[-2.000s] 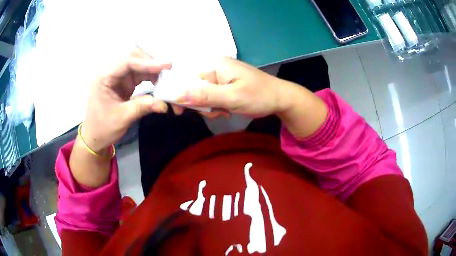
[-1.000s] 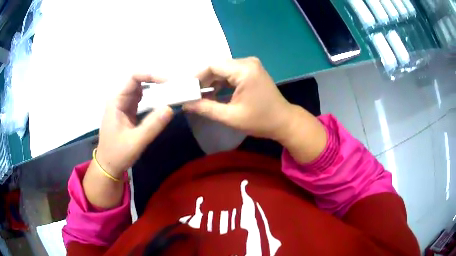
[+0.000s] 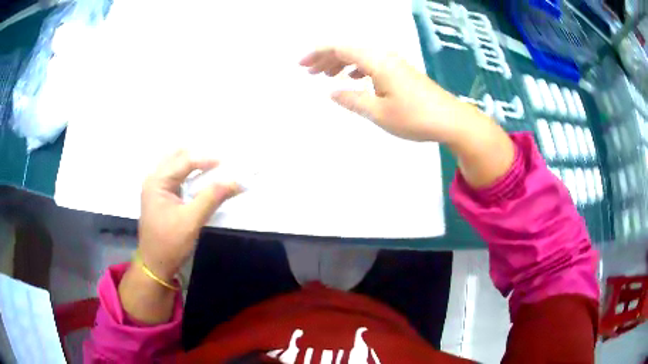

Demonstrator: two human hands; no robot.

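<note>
My left hand (image 3: 174, 213) is low at the left, over the near part of the bright white sheet (image 3: 284, 149). Its thumb and fingers are around a white housing (image 3: 193, 186), which nearly vanishes against the sheet; only faint grey edges show. My right hand (image 3: 405, 99) is raised over the right part of the sheet. Its fingers and thumb are apart and point left, with nothing visible between them. The two hands are well apart.
A crumpled clear bag (image 3: 46, 106) lies at the left. At the right are a tray of white T- or H-shaped parts (image 3: 490, 43), a blister tray with rows of white oblong pieces (image 3: 565, 138) and a blue bin (image 3: 543, 43). A paper sheet (image 3: 28, 320) is low left.
The view has shifted, showing more bench and trays. My right hand has left the housing and moved up and right over the sheet. My left hand keeps hold of the housing alone.
</note>
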